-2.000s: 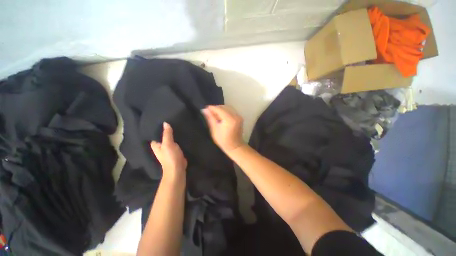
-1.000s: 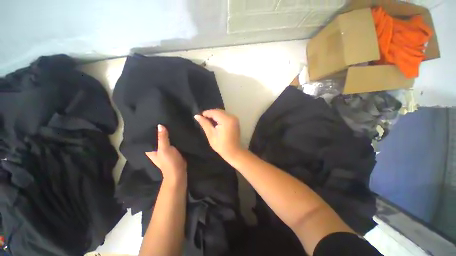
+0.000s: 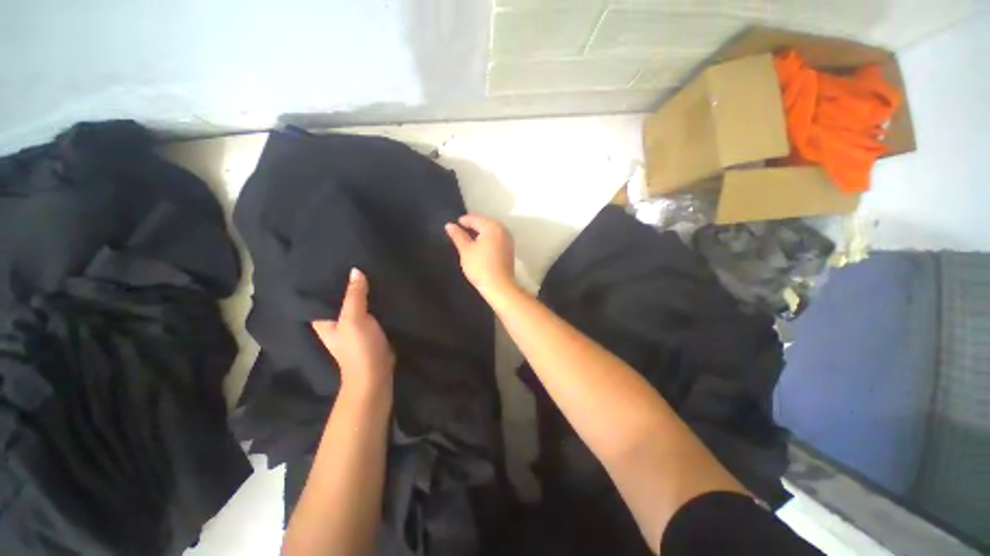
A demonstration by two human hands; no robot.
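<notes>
A pile of black cut panels (image 3: 304,217) lies on the white table (image 3: 543,158), in front of me. My left hand (image 3: 358,337) rests on the middle of the pile, thumb pointing up and fingers partly hidden by or under the cloth; its grip is unclear. My right hand (image 3: 481,250) is at the pile's right edge, with thumb and fingertips pinched together on the edge of a black panel.
Another black cloth pile (image 3: 109,326) lies at the left, and one (image 3: 662,315) at the right. An open cardboard box (image 3: 678,130) with orange cloth (image 3: 830,114) stands at the back right. Clear plastic and grey scraps (image 3: 765,261) lie below it. The wall runs behind.
My right hand has moved from over the pile outward to its right edge. My left hand has stayed nearly in place on the cloth. The view has shifted slightly.
</notes>
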